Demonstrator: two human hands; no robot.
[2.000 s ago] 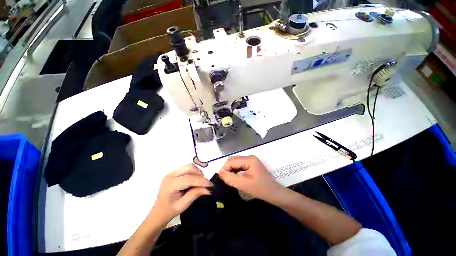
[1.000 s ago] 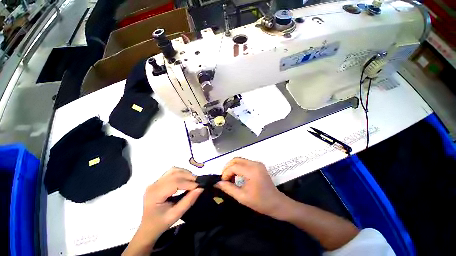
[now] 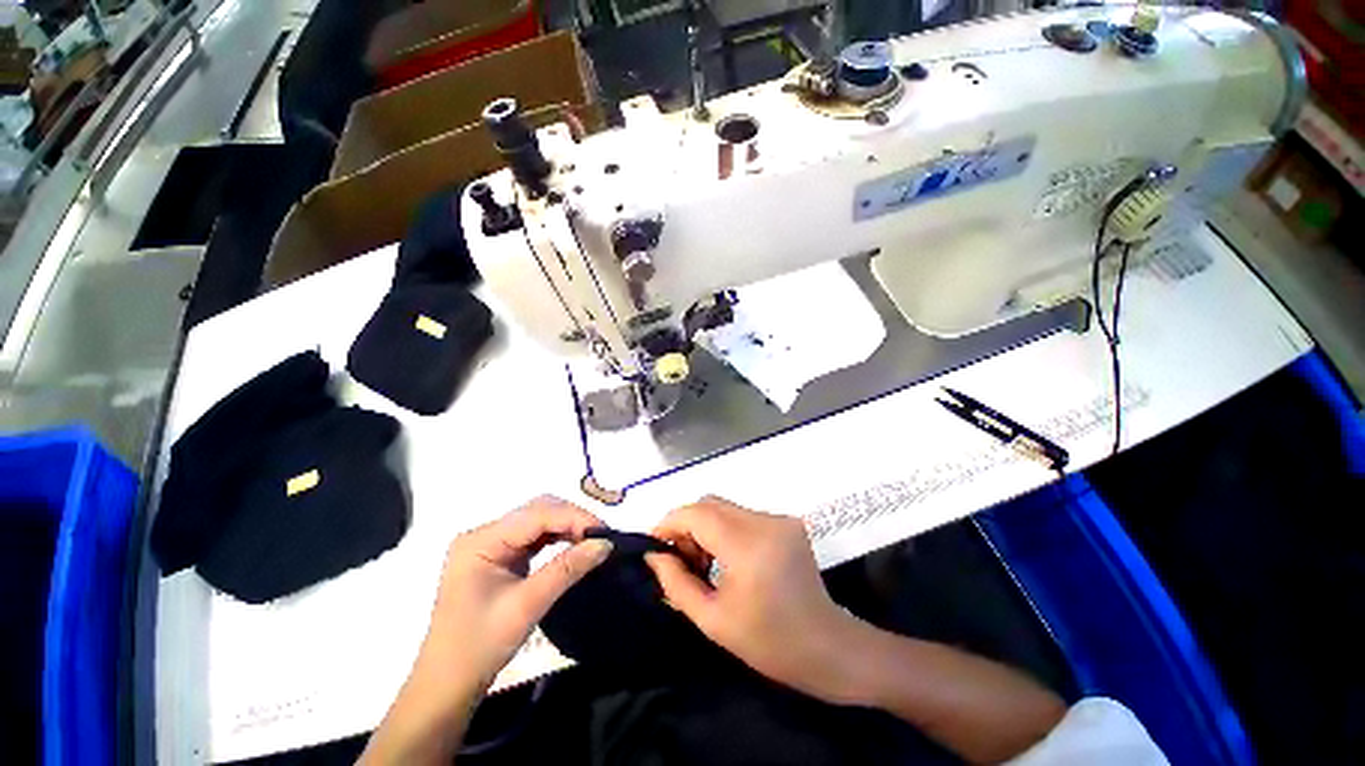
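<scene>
A black fabric piece (image 3: pixel 606 606) is held at the table's front edge, in front of the sewing machine. My left hand (image 3: pixel 517 576) pinches its top edge from the left, thumb and fingers together. My right hand (image 3: pixel 756 591) pinches the same edge from the right, close to the left hand. No yellow ticket shows on the held piece. The industrial sewing machine (image 3: pixel 779 195) stands behind the hands. Its needle area (image 3: pixel 644 389) has no black fabric under it. The lower part of the held piece blends into dark cloth below.
Black workpieces with pale tickets lie left, a near pile (image 3: pixel 300 524) and a farther one (image 3: pixel 419 359). Black snips (image 3: pixel 1003 428) lie right. A white scrap (image 3: pixel 801 337) is under the machine arm. Blue bins stand at left (image 3: pixel 75 599) and lower right (image 3: pixel 1108 599). A cardboard box (image 3: pixel 359 195) is behind.
Both hands still pinch the black piece, with the fingers shifted along its edge. The yellow ticket seen on it earlier is out of sight. The snips and piles stay in place.
</scene>
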